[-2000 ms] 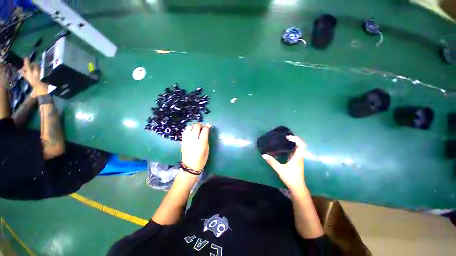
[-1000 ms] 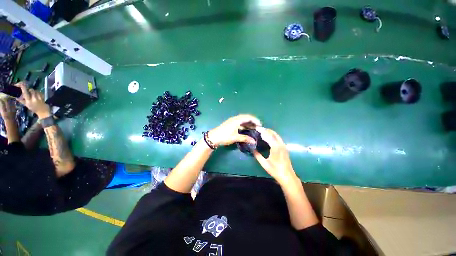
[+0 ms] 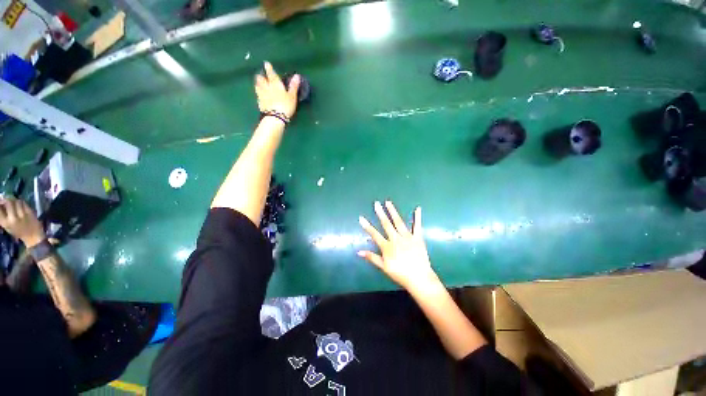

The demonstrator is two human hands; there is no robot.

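My left hand (image 3: pixel 277 94) is stretched out over the far part of the bench, with its fingers and thumb around a black cylindrical housing (image 3: pixel 301 88), partly hidden by the hand. My right hand (image 3: pixel 400 249) is empty with fingers spread, over the near part of the green bench (image 3: pixel 341 147). The heap of small black fittings (image 3: pixel 274 209) is mostly hidden under my left forearm. More black housings stand or lie to the right, among them one (image 3: pixel 503 139) and another beside it (image 3: pixel 585 138).
Round wired units (image 3: pixel 447 69) and a black housing (image 3: pixel 490 52) are on the far half. A white disc (image 3: pixel 178 178) lies left of my forearm. A grey-black machine (image 3: pixel 73 193) and a neighbour's arm (image 3: pixel 60 280) are at left. An open carton (image 3: pixel 611 317) stands at lower right.
My left hand has moved from the near middle to the far left with the housing. My right hand has let go of it and opened. The view has shifted.
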